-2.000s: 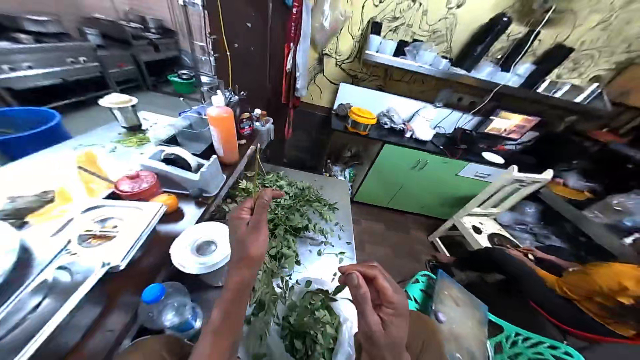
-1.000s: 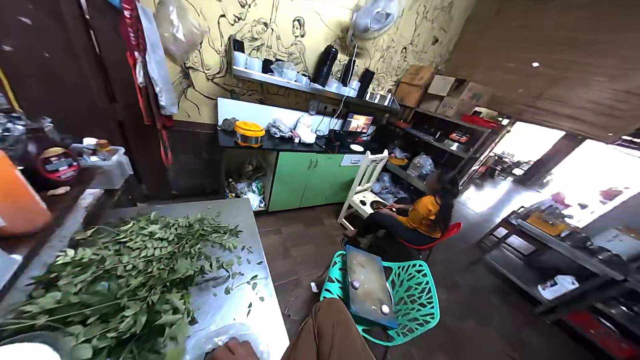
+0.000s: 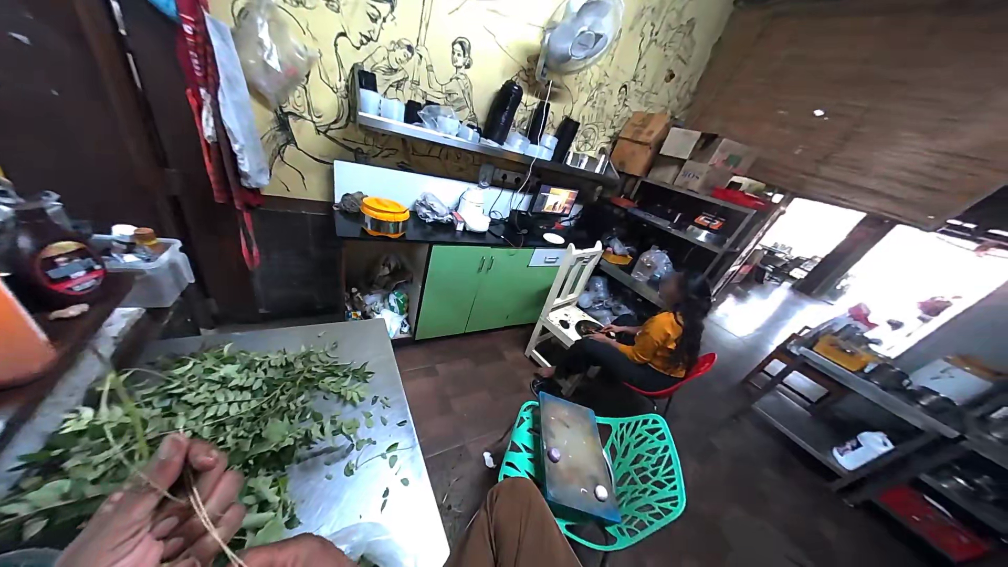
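A large heap of leafy green sprigs [image 3: 252,402] lies on a steel table [image 3: 417,488], with loose leaflets scattered toward its right side. At the lower left, my left hand [image 3: 150,504] is raised over the heap, thumb and fingers pinched on thin pale stems or strands. Those strands run down toward my right hand [image 3: 295,551], which shows only in part at the bottom edge; its fingers are hidden. A clear plastic bag [image 3: 366,543] with some green in it sits beside my right hand at the table's near edge.
A green plastic chair [image 3: 650,472] holding a board with two small onions stands right of my knee. Beyond it a person [image 3: 654,339] sits on a red chair facing a white chair [image 3: 567,307]. Bottles and a plastic tub [image 3: 150,276] stand at left.
The view has swung right since the earliest frame. My left hand, out of sight one second ago, is now raised over the leaves, holding thin strands.
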